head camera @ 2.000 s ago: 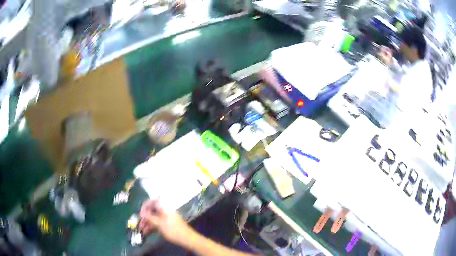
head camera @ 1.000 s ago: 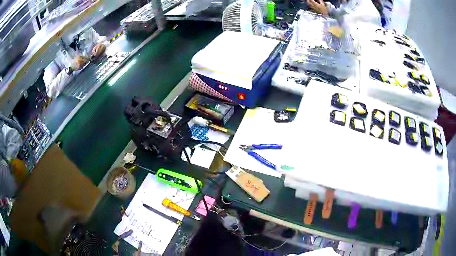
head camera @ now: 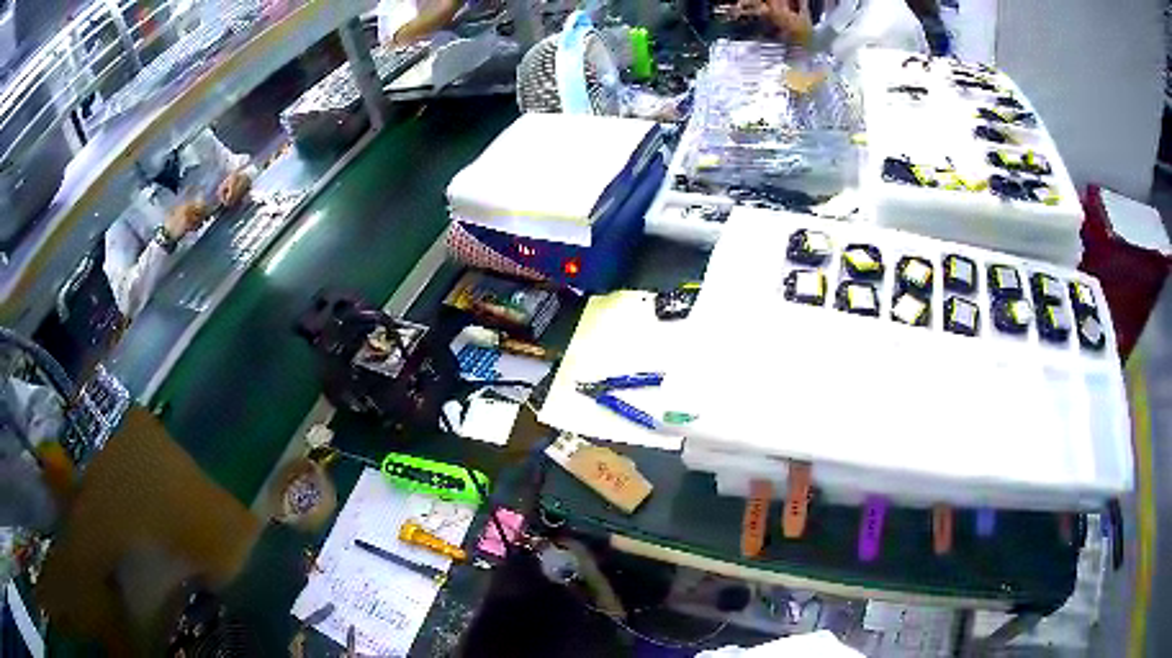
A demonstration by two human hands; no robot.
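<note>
Neither of my hands is in view. A large white foam tray (head camera: 900, 399) lies at the right, with two rows of opened black watch bodies (head camera: 913, 289) along its far side. Blue-handled side cutters (head camera: 625, 397) lie open on a white sheet (head camera: 585, 341) left of the tray. Nearer, at the lower left, a printed paper (head camera: 366, 591) carries a yellow-orange screwdriver (head camera: 431, 540) and a thin dark tool (head camera: 400, 560). A bright green utility knife (head camera: 435, 477) lies at its far edge.
A blue box (head camera: 604, 231) with red lights stands behind, near a fan (head camera: 563, 77). A black device (head camera: 366, 360) and round tub (head camera: 303, 494) stand left. Tan tags (head camera: 758, 518) hang below the tray. Other people's hands (head camera: 206, 206) show beyond.
My hand, seen near the paper two seconds ago, is out of view. The view has swung right, bringing the foam tray fully in; over the last second the bench items shifted slightly left.
</note>
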